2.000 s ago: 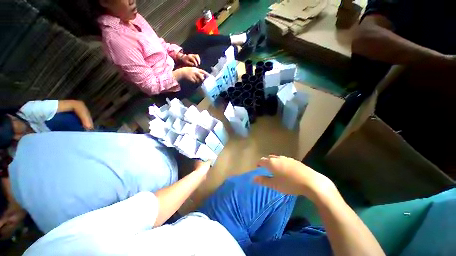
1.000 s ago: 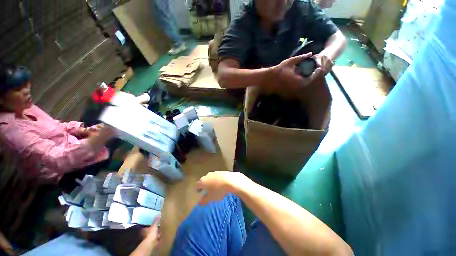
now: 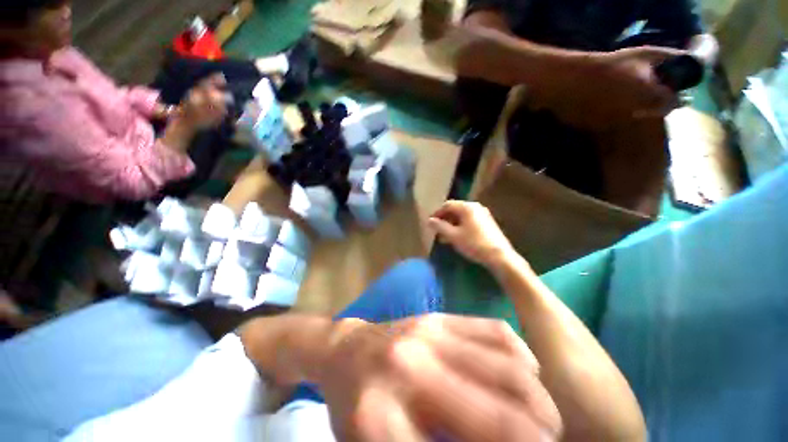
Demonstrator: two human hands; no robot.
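Note:
My left hand (image 3: 441,375) is large and blurred close to the camera, its back and knuckles showing; its fingertips and anything in them cannot be made out. My right hand (image 3: 467,229) is over the right edge of the cardboard sheet, fingers curled together, with nothing visible in it. A group of white open-flapped cartons (image 3: 212,255) stands at the left. Black cylinders (image 3: 320,147) stand in a tight cluster mid-sheet. White cartons with blue print (image 3: 270,125) stand behind left of them, and more white cartons (image 3: 367,186) stand beside and in front of them.
The brown cardboard sheet (image 3: 341,259) lies under the work. A large open brown carton (image 3: 553,216) stands at the right, before a person in dark clothes holding a dark round item (image 3: 680,72). A person in a pink shirt (image 3: 86,138) sits at the left. Flat cardboard (image 3: 363,26) lies beyond.
My left hand has left the open carton group and come up close to the camera. The printed carton row is back upright beside the cylinders, away from the pink-shirted person's hand. The view has shifted.

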